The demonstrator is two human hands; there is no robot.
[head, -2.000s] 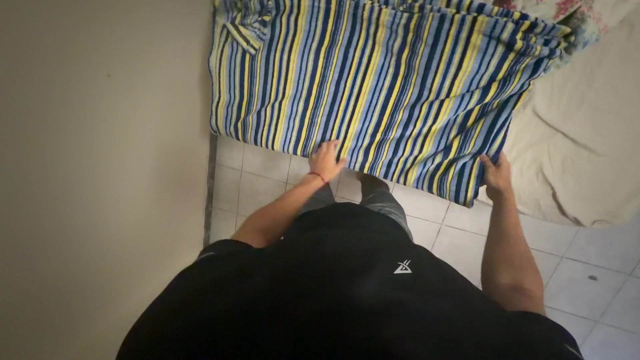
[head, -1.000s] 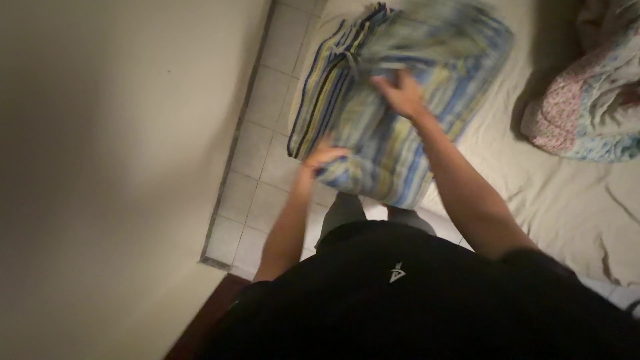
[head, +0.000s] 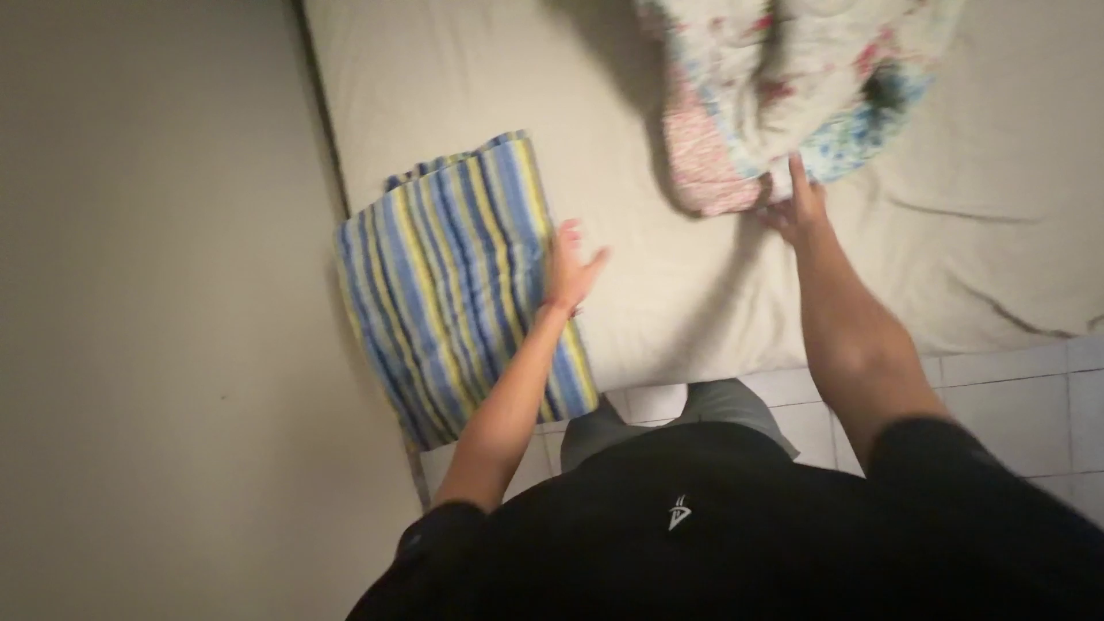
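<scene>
A folded striped cloth (head: 448, 285) in blue, yellow and white lies at the left corner of the bed, its lower edge reaching past the mattress edge. My left hand (head: 573, 267), fingers spread and holding nothing, is at the right edge of this cloth. Further right, my right hand (head: 798, 203) is at the lower edge of a bunched floral quilt (head: 733, 112) with pink and blue patches. Its fingers meet the quilt's edge, but blur hides whether they grip it.
A cream sheet (head: 621, 328) with some wrinkles covers the bed. A plain wall (head: 155, 302) runs along the left side. Pale floor tiles (head: 1005, 414) show below the bed's near edge, around my legs.
The striped cloth, hanging spread between both hands at first and then being folded, now lies as a compact bundle on the bed. My right hand has left it and reached the quilt.
</scene>
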